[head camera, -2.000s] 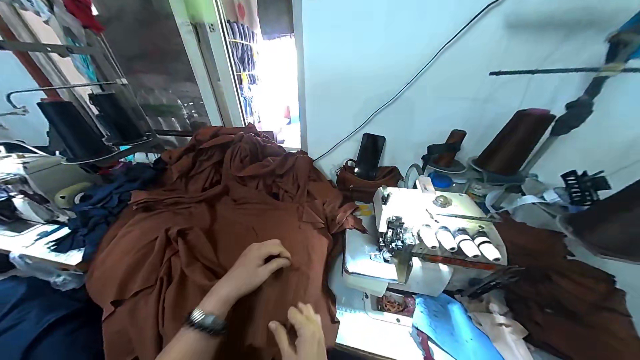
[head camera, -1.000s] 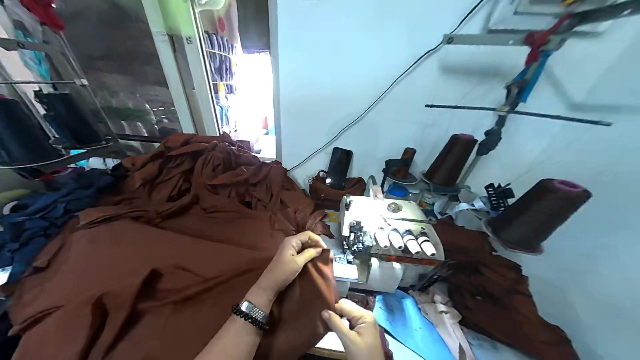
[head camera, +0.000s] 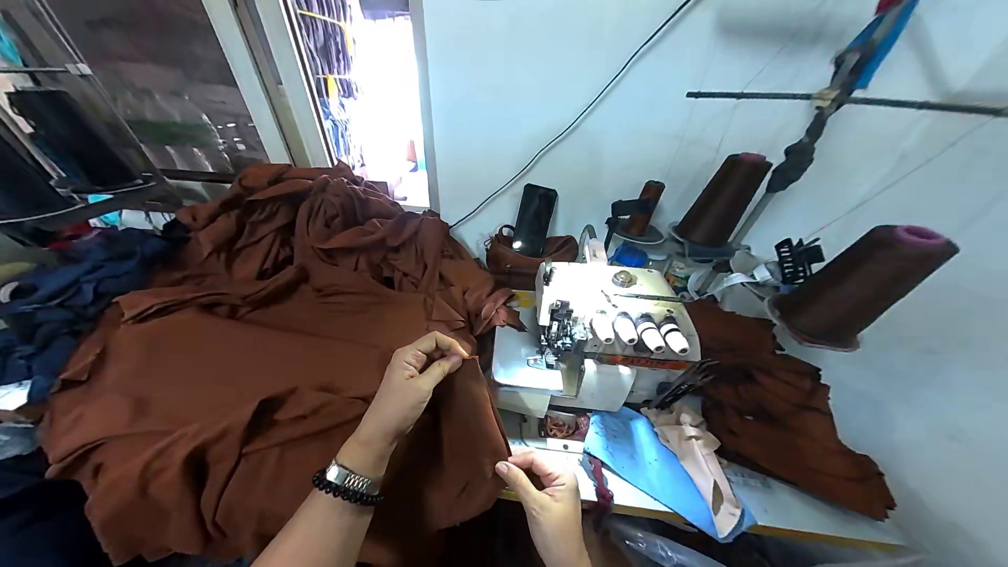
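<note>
A large brown fabric (head camera: 315, 354) lies in folds over the left and middle of the table. My left hand (head camera: 413, 386), with a watch and a dark beaded bracelet on the wrist, pinches the fabric's edge between thumb and fingertips. Below and to the right, my right hand (head camera: 539, 492) pinches a lower point of the same edge, which runs fairly straight between the two hands. The overlock sewing machine (head camera: 614, 315) stands just right of the left hand, its presser foot area lit, and the held edge is apart from it.
Brown thread cones (head camera: 866, 283) stand behind and right of the machine. A black phone (head camera: 535, 219) leans by a brown pouch (head camera: 524, 264). Blue fabric (head camera: 650, 461), thread snips (head camera: 685, 382) and brown cloth pieces (head camera: 795, 425) lie at the right. Navy cloth (head camera: 71, 299) is heaped at the left.
Two seconds ago both hands were over the fabric with fingers loosely spread; now both pinch its edge. Since one second ago the grip looks much the same.
</note>
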